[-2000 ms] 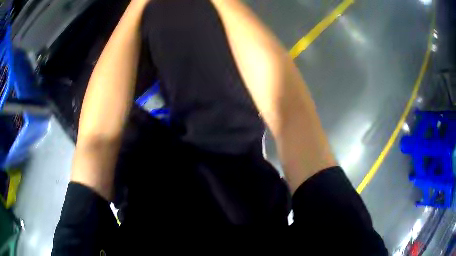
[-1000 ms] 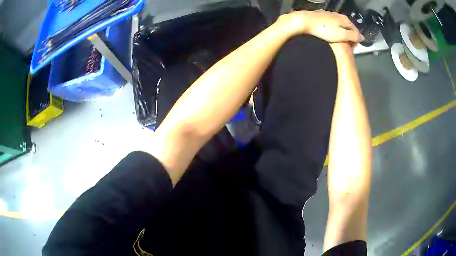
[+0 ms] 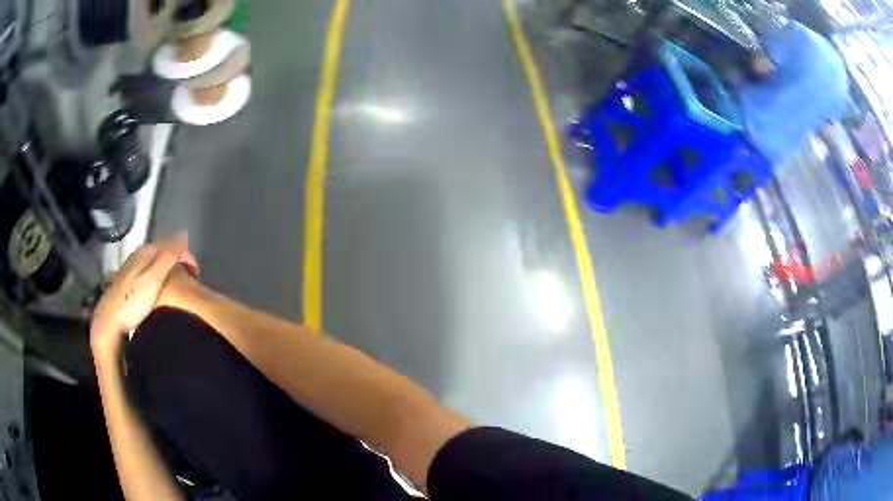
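My left hand [image 3: 129,294] lies on top at my raised knee [image 3: 211,391] at the left of the view, with no object seen in it. My right hand [image 3: 174,284] is at the same knee, mostly covered by my left hand, so its fingers cannot be made out. My right forearm runs down to a black sleeve at the bottom. No work piece is seen in either hand.
Dark bottles or cylinders [image 3: 110,207] stand by a white ledge [image 3: 147,191], upper left. Spools with white flanges [image 3: 211,100] are above. Yellow lines [image 3: 315,196] cross the grey floor. A person in light blue [image 3: 798,88] is beside blue stools [image 3: 666,157].
The view has swung right toward the aisle. My hands and knee now show at the left; the blue tray and bins have left the picture. The hands remain together on the knee.
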